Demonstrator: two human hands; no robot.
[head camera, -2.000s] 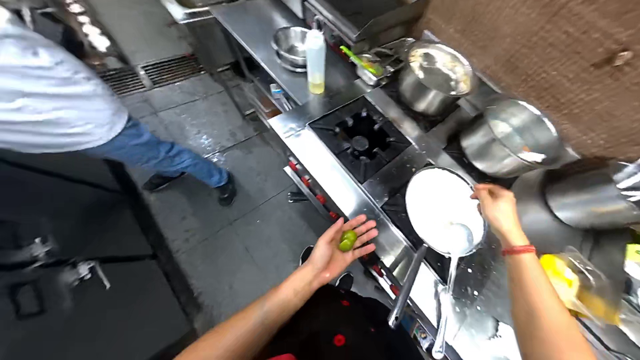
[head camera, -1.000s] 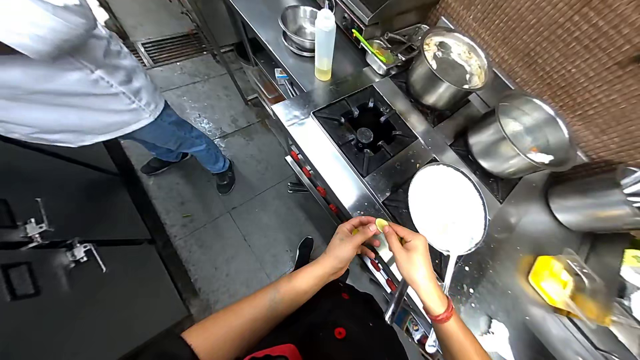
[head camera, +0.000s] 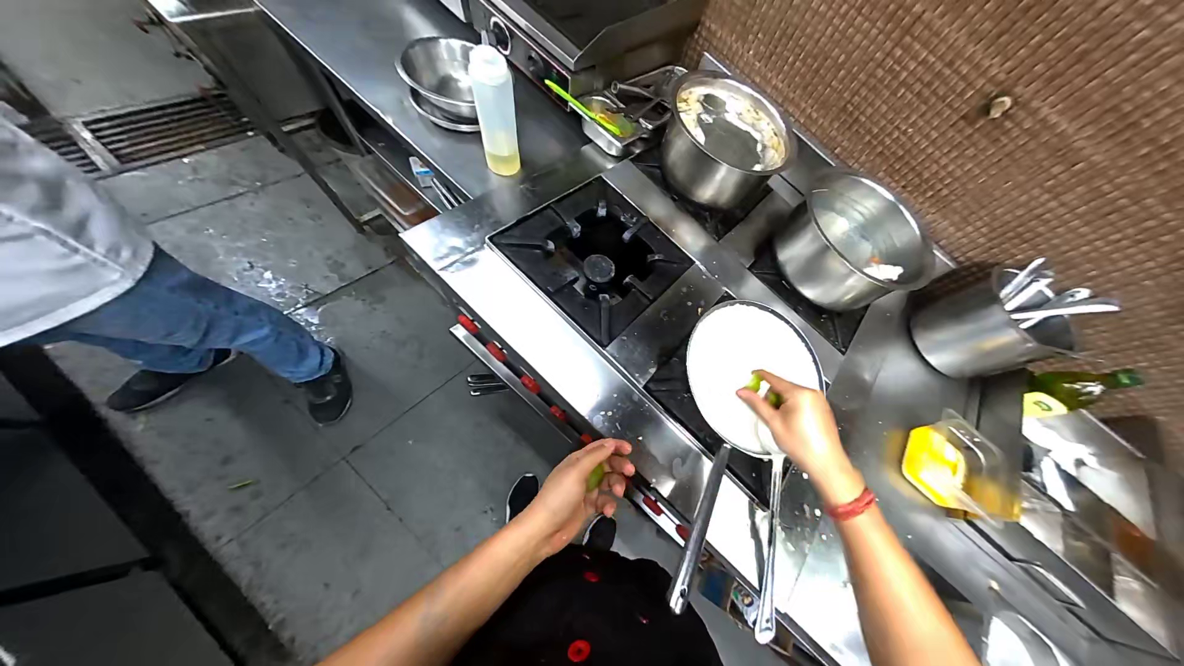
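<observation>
My right hand (head camera: 797, 421), with a red band at the wrist, pinches a piece of green citrus (head camera: 760, 387) over a frying pan (head camera: 747, 356) full of white liquid. The pan sits on the front burner, its handle pointing toward me. A metal utensil (head camera: 770, 555), probably a ladle, rests in the pan with its handle over the stove's front edge. Left of the pan handle, my left hand (head camera: 583, 486) is half curled, palm up, around another green citrus piece (head camera: 596, 476).
Two steel pots (head camera: 726, 139) (head camera: 851, 242) stand on the back burners. Beside them are a utensil container (head camera: 980, 324) and a tub of yellow contents (head camera: 934, 467). A squeeze bottle (head camera: 496, 111) and metal bowls (head camera: 439, 79) stand farther left. Another person (head camera: 203, 305) stands at the left.
One second ago both hands were together at the citrus, in front of the stove. My right hand has moved over the pan with a piece; my left hand remains in front of the stove.
</observation>
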